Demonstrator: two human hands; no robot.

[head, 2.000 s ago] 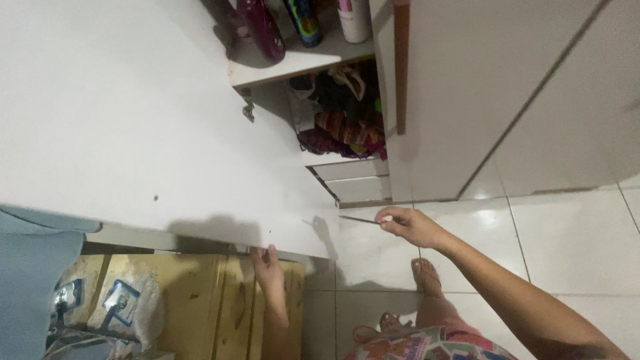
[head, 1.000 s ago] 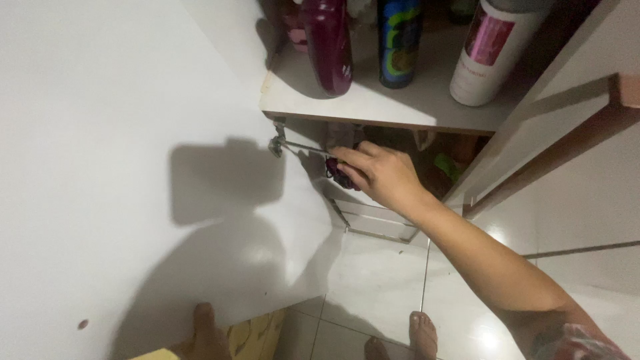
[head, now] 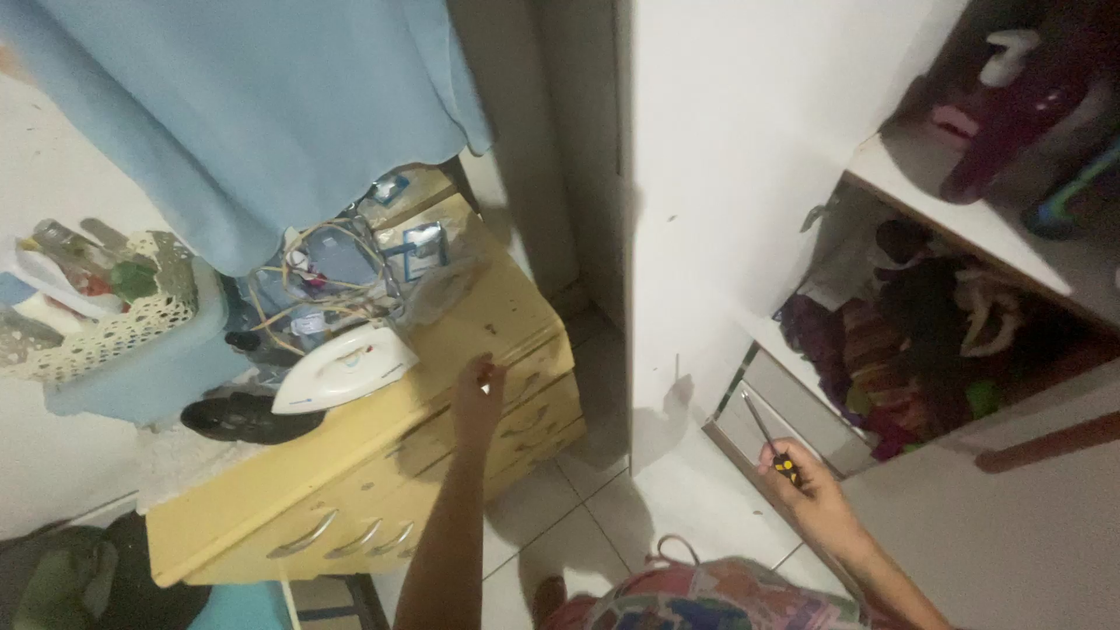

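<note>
My right hand [head: 809,486] holds a screwdriver [head: 772,440] by its black and yellow handle, its shaft angled up and left in front of the cabinet's lower drawer. My left hand [head: 479,394] is over the front edge of the yellow wooden dresser [head: 376,437]; something small and white shows at its fingers, too small to name. Between my hands stands the open white cabinet door [head: 691,262]. A metal hinge [head: 814,216] shows at the cabinet's side, above and right of the screwdriver tip.
On the dresser lie a white clothes iron [head: 346,369], plastic bags, a cord and a black object. A light blue basket [head: 149,363] stands at left under a blue cloth [head: 262,114]. Folded clothes [head: 875,341] fill the cabinet shelf, with bottles above.
The view has swung left to the dresser. My right hand and the screwdriver have moved away from the hinge, where the tip was a second ago. My left hand is now over the dresser.
</note>
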